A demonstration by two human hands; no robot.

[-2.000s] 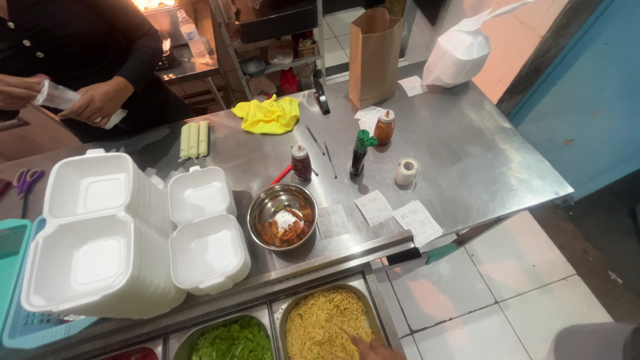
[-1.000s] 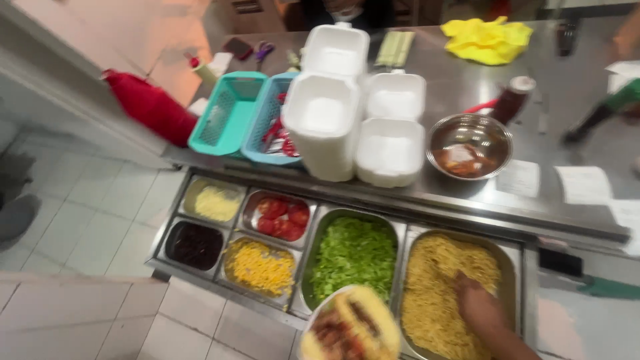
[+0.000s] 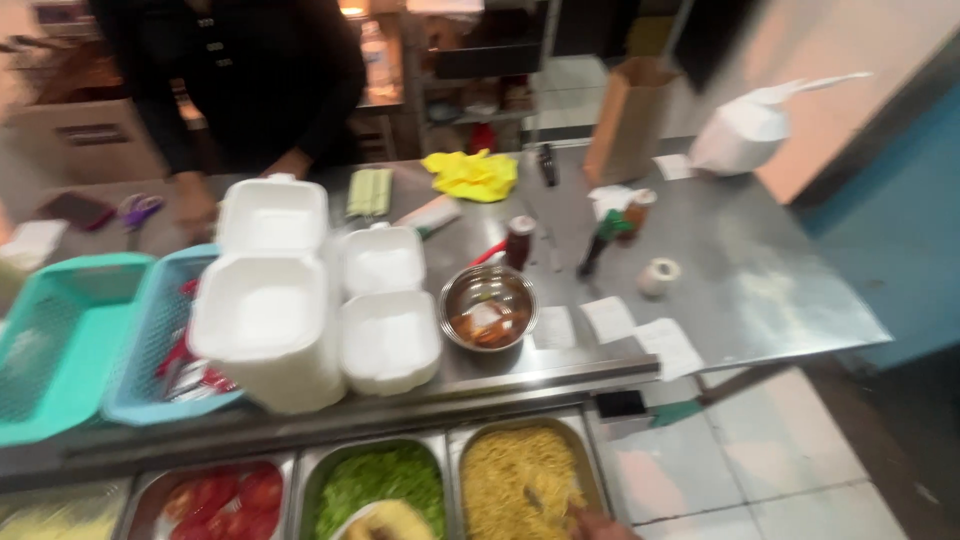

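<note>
My right hand (image 3: 600, 525) is at the bottom edge, with its fingers at the thin yellow strands (image 3: 517, 472) in a steel pan; blur hides whether they grip anything. A grey streak shows in the strands beside the fingers. My left hand is not in view. A round yellowish food (image 3: 390, 523) in a pale dish or wrap shows partly at the bottom edge, over the pan of shredded lettuce (image 3: 382, 476); what holds it is hidden. Sliced tomatoes (image 3: 225, 499) fill the pan left of the lettuce. A steel bowl (image 3: 489, 307) holds reddish food with a white topping.
Foam containers (image 3: 266, 307) stand stacked beside blue (image 3: 135, 375) and teal (image 3: 75, 352) baskets. A person in black (image 3: 240, 82) stands across the counter. Sauce bottles (image 3: 519, 244), a yellow cloth (image 3: 472, 176), paper slips (image 3: 607, 319), a paper bag (image 3: 630, 120) and a tied white bag (image 3: 742, 135) are on the counter.
The view swung left, then back. The other person's hands have lowered to the counter. A white-and-green item now lies by the yellow cloth, where none lay two seconds ago.
</note>
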